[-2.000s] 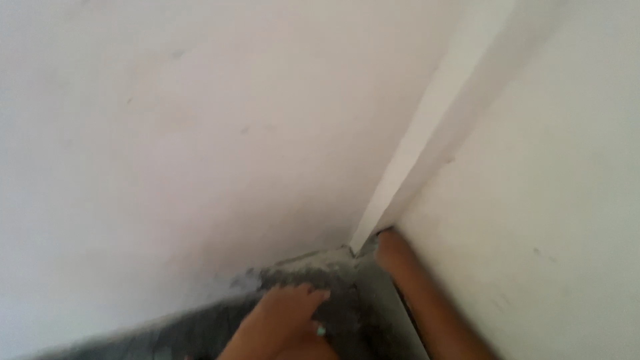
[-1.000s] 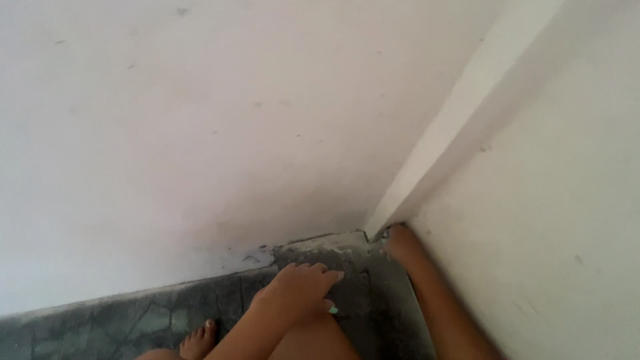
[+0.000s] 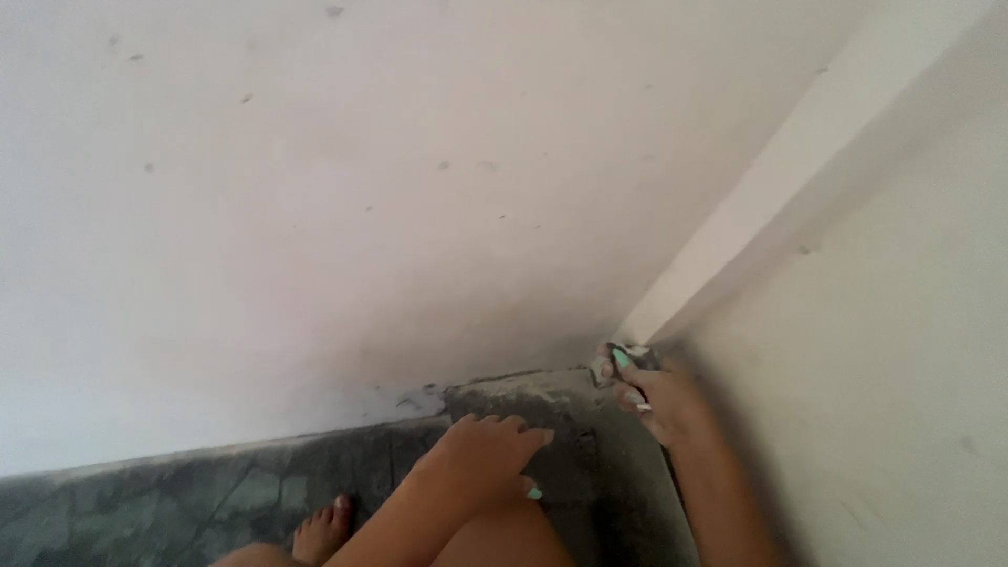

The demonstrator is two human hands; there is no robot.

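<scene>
My right hand point(image 3: 642, 398) is down in the wall corner at the foot of a pale raised strip point(image 3: 732, 244). Its fingers are curled around a small dark grey piece point(image 3: 647, 359), whose kind I cannot tell. One nail is painted light green. My left hand point(image 3: 492, 453) lies over my bent knee point(image 3: 512, 539), palm down, its fingers apart and nothing seen in it; a green nail shows at its lower side.
A pale painted wall point(image 3: 315, 220) with small dark marks fills most of the view, and another wall point(image 3: 882, 378) stands close on the right. Below is a dark floor of irregular tile pieces point(image 3: 260, 492), with a bare foot point(image 3: 323, 529) on it.
My right hand's fingers, hidden at the corner before, now show curled at the strip's foot. My left hand stays by the knee.
</scene>
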